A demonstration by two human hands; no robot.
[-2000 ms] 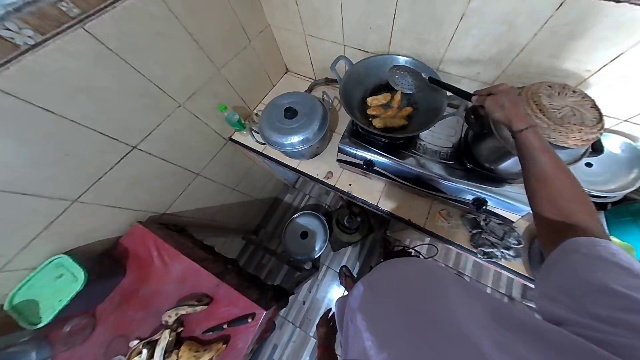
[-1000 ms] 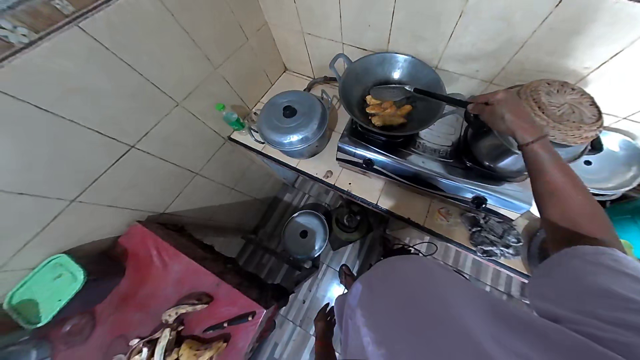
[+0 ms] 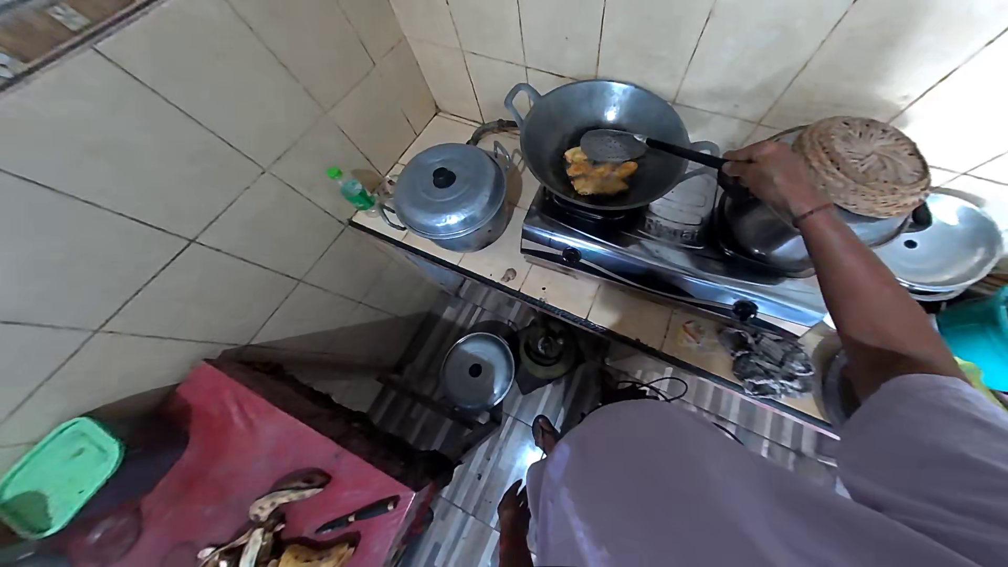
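My right hand (image 3: 768, 173) grips the black handle of a perforated metal skimmer (image 3: 613, 146). Its round head is inside a dark wok (image 3: 654, 118), over golden-brown fried pieces (image 3: 602, 179) lying in oil. The wok stands on the left burner of a two-burner gas stove (image 3: 630, 264). Low in the view, my left hand (image 3: 513, 504) hangs beside my shirt, away from the stove; its fingers are dark and too unclear to read.
A lidded aluminium pot (image 3: 449, 193) and a green bottle (image 3: 354, 191) stand left of the stove. A woven basket (image 3: 862, 169) rests on a pot at right. Crumpled foil (image 3: 768, 362) lies in front. Peels and a knife (image 3: 358, 513) lie on a red tabletop (image 3: 236, 441).
The skimmer head has shifted within the wok, from the upper right side to over the fried pieces and then slightly off them. The fried pieces now lie differently.
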